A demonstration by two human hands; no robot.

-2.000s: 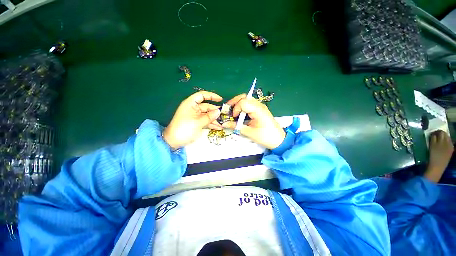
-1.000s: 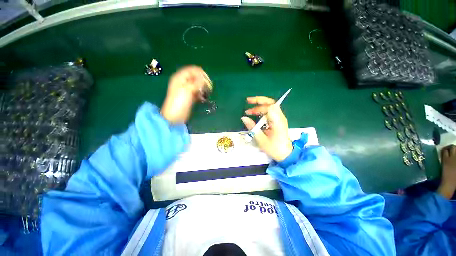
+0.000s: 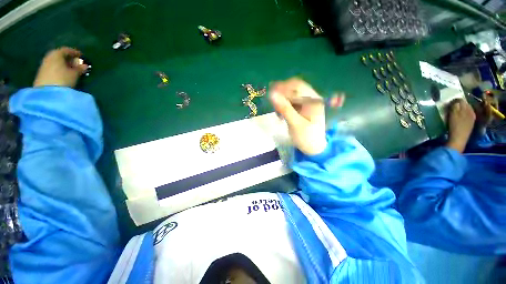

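Note:
My left hand (image 3: 57,69) is at the upper left over the green surface, its fingers on a small dark module with a white bit (image 3: 82,65). My right hand (image 3: 302,111) is right of centre, blurred, holding a thin pen-like tool (image 3: 310,101) that points sideways. A round patch of small gold parts (image 3: 210,142) lies on the white mat (image 3: 150,158), which has a black strip. A loose cluster of curved gold parts (image 3: 253,99) lies beyond the mat, left of my right hand. Two small curved parts (image 3: 162,78) (image 3: 183,100) lie further left.
Dark modules (image 3: 122,41) (image 3: 210,34) (image 3: 315,27) are spaced along the far belt. Stacked clear trays (image 3: 383,22) stand at upper right, with columns of curved parts (image 3: 395,91) below. More trays (image 3: 8,183) are at the left edge. A neighbour's hand (image 3: 461,123) and blue sleeves are at right.
My left hand has moved far left to the module there. My right hand has turned, and its tool now lies nearly level. The view has shifted and rotated, showing more of the neighbour's side.

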